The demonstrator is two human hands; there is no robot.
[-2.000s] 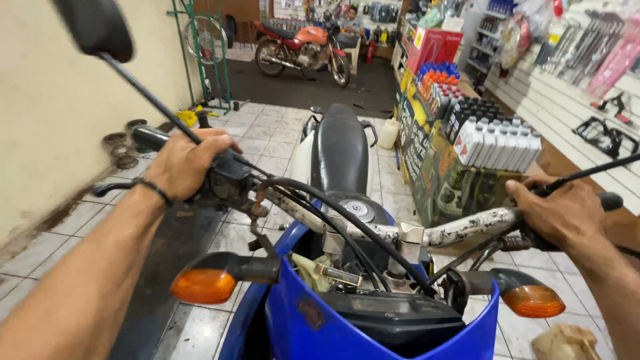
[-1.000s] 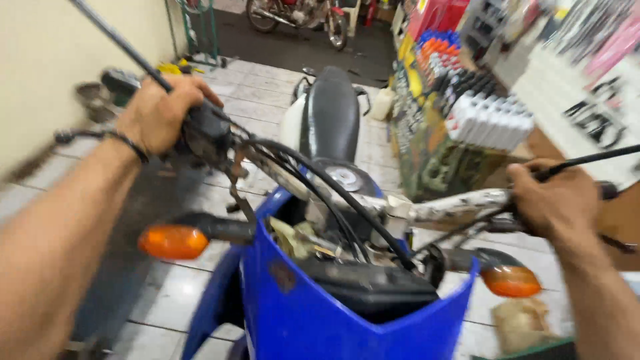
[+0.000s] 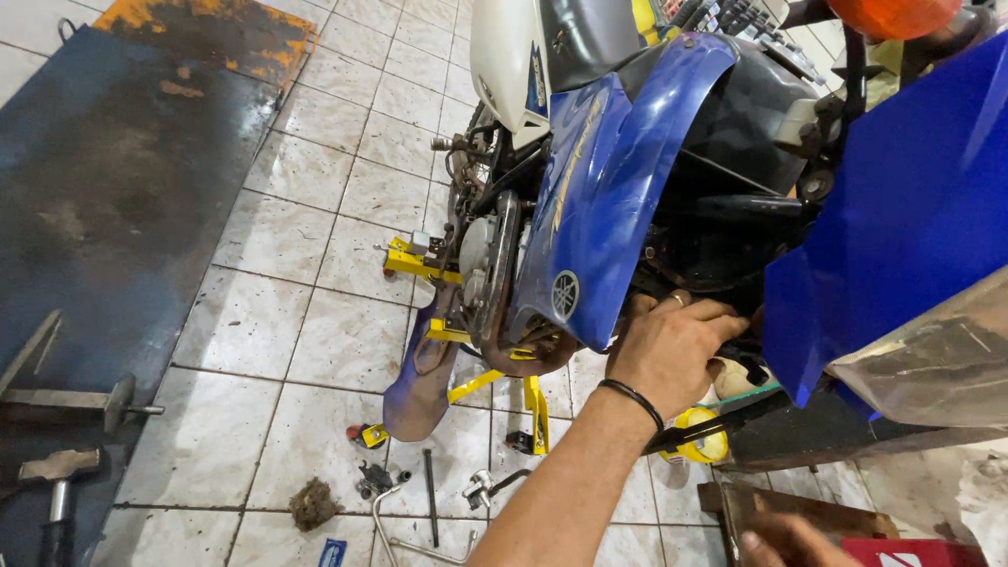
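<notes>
My left hand [image 3: 679, 346], with a black band at the wrist and a ring, reaches in at the front of the blue motorcycle [image 3: 579, 213], between its side shroud and the blue front panel [image 3: 890, 205]. Its fingertips are partly hidden among dark parts, so any hold is unclear. My right hand [image 3: 791, 543] is blurred and cut off by the lower right edge, near a red box [image 3: 906, 551]. An orange turn signal [image 3: 898, 12] shows at the top right. The curved exhaust pipe [image 3: 524, 358] lies left of my left hand.
A yellow stand [image 3: 476, 386] is under the motorcycle, by a blue mudguard [image 3: 417, 402]. Several tools, including a dark bar [image 3: 431, 496], lie on the tiled floor. A hammer [image 3: 59, 480] rests on a dark metal platform [image 3: 118, 181] at left. A yellow tub [image 3: 705, 441] stands below my left hand.
Both hands have left the handlebar; my left hand is now down among the motorcycle's front parts and my right hand is low at the right. The view has swung strongly to the motorcycle's side.
</notes>
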